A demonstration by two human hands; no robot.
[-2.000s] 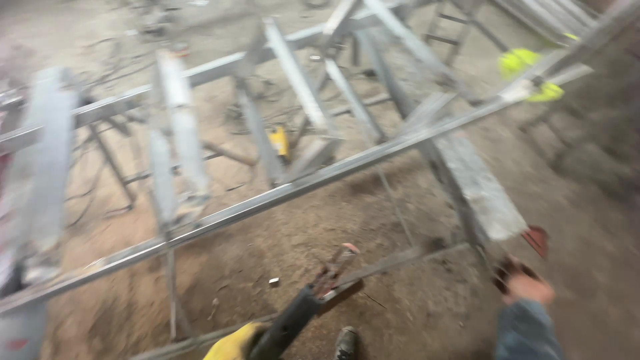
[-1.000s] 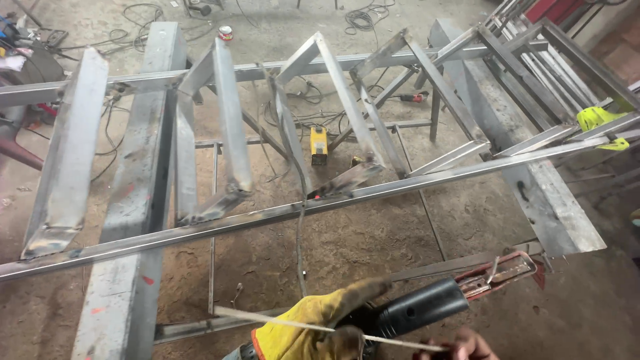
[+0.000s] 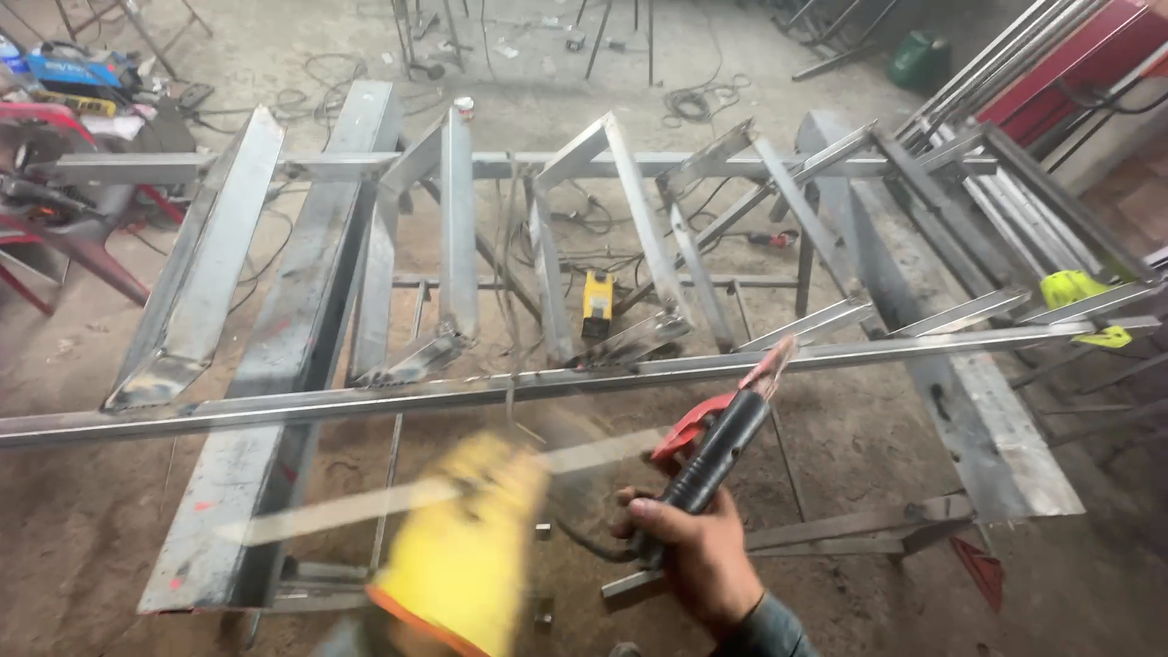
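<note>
My left hand (image 3: pixel 456 547), in a yellow work glove and blurred, is closed around a thin pale rod (image 3: pixel 593 456), apparently a welding electrode. Bare, my right hand (image 3: pixel 698 547) grips the black handle of a welding electrode holder (image 3: pixel 716 456). Its red lever faces left and its copper-coloured jaws point up and right, over the near rail in view; whether they touch it cannot be told. Beyond both hands lies a steel frame, with a near square-tube rail (image 3: pixel 584 376), a far rail (image 3: pixel 319 166) and angled steel step brackets (image 3: pixel 228 246) between them.
Wide steel beams (image 3: pixel 219 493) (image 3: pixel 1013 429) support the frame. Behind the near rail is a yellow tool or box (image 3: pixel 598 301). Cables (image 3: pixel 698 100) lie on the floor. Neon-yellow items (image 3: pixel 1072 287) sit at right, a red triangular piece (image 3: pixel 981 570) below, a blue machine (image 3: pixel 78 68) at upper left.
The electrode holder, at my gloved left hand one second ago, is now in my right hand. The rod has moved left with my left hand.
</note>
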